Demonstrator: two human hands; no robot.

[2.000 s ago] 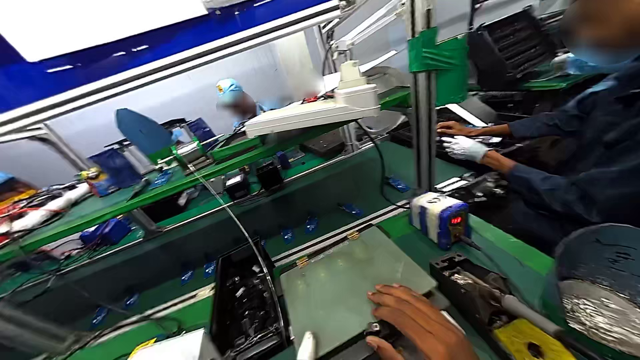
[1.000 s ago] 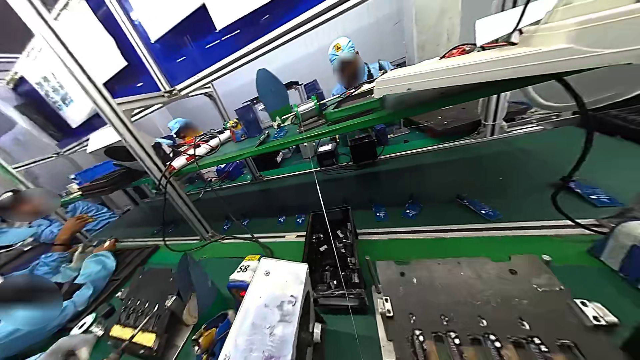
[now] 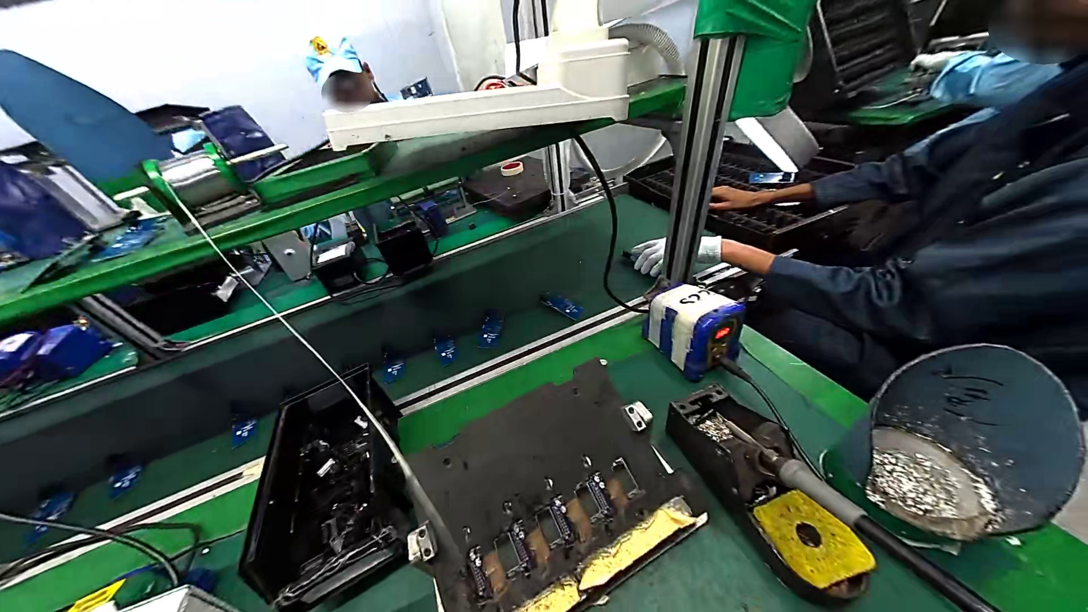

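Note:
Neither of my hands shows in the head view. A dark fixture plate [image 3: 518, 459] lies at the lower middle, with several small circuit boards seated in a row and torn yellow foam along its near edge. Left of it stands a black bin [image 3: 327, 501] of small dark parts. On its right, a soldering iron [image 3: 816, 489] rests in a black stand with a yellow sponge [image 3: 812, 540]. Behind the stand is a blue soldering station [image 3: 695, 327] with a red display. Solder wire runs down from a spool [image 3: 200, 183] on the shelf, passing over the bin and the plate's left side.
Small blue circuit boards [image 3: 490, 329] lie along the dark green conveyor belt [image 3: 340, 340]. A cut-open container [image 3: 977, 442] with solder bits stands at the right. A metal post [image 3: 697, 153] rises behind the station. Beyond it, a co-worker's gloved hand [image 3: 676, 255] is over the belt. A green shelf [image 3: 297, 204] crosses above.
Two seconds ago a hand lay on a flat greenish cover at the fixture; now no hand shows and the plate with its boards is uncovered. The view has swung left and back right.

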